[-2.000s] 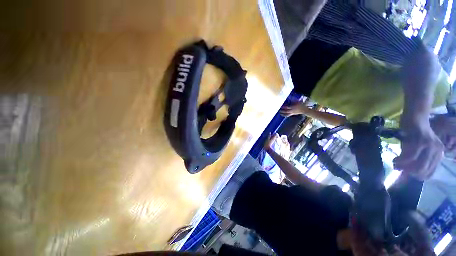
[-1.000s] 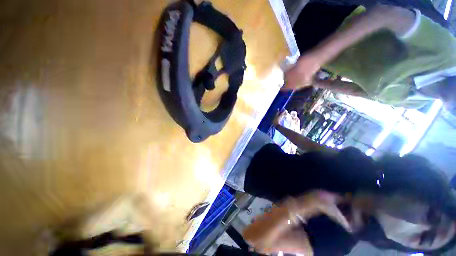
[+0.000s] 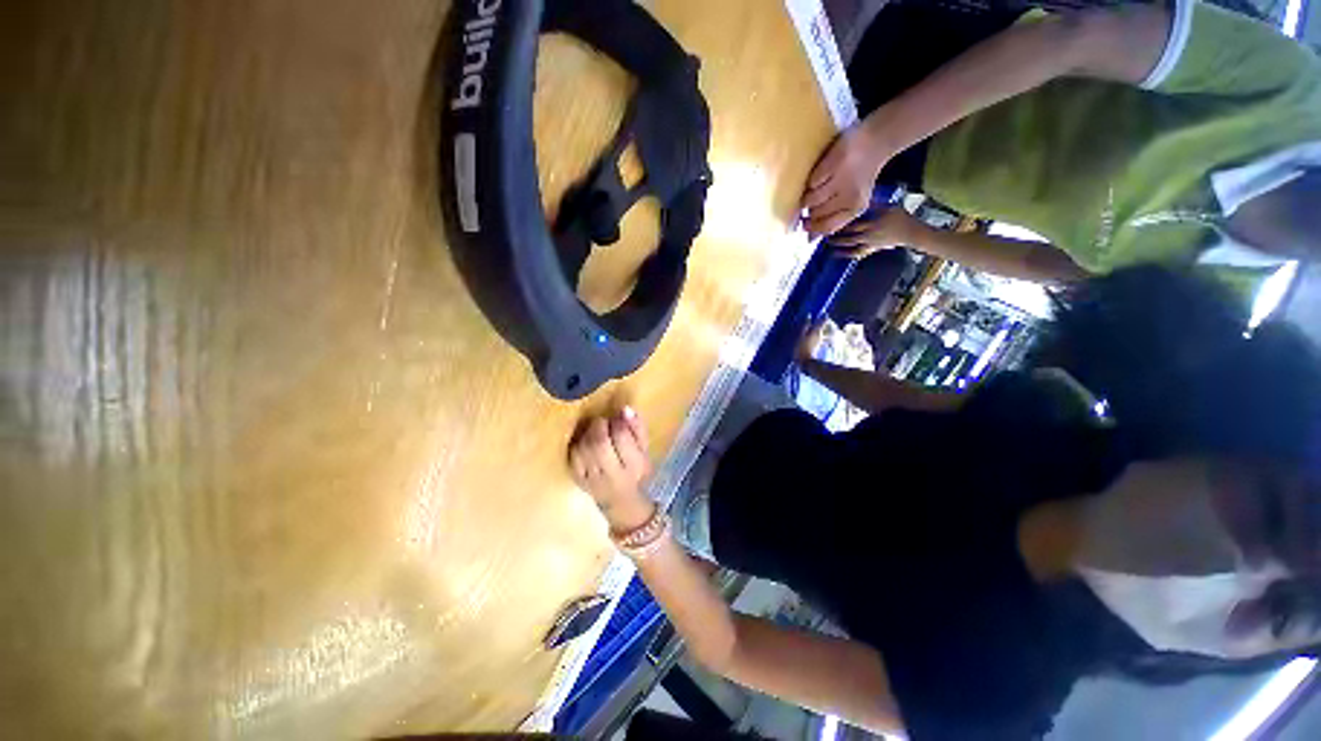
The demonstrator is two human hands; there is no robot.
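Observation:
The view is turned sideways. A black padded headband (image 3: 500, 246) lies on the glossy wood-coloured table (image 3: 261, 434), its top cut off by the picture's upper edge. White "build" lettering and a pale label show on its front, and a small blue light glows near one end. Its dark straps and adjuster lie inside and behind the ring. No hand touches it. Neither of my hands can be made out in the picture. The hands in view belong to other people.
A person in a black top (image 3: 855, 521) rests a braceleted hand (image 3: 616, 460) on the table by the headband. A person in a green shirt (image 3: 1072, 159) has hands at the table's white-taped edge (image 3: 710, 405). A small dark object (image 3: 577, 620) lies there. Blue crates (image 3: 623, 651) stand beyond.
The headband sits higher in the picture. The person in black now has a hand on the table. The green-shirted person's hands are at the table edge. The dark blur at the lower left is gone.

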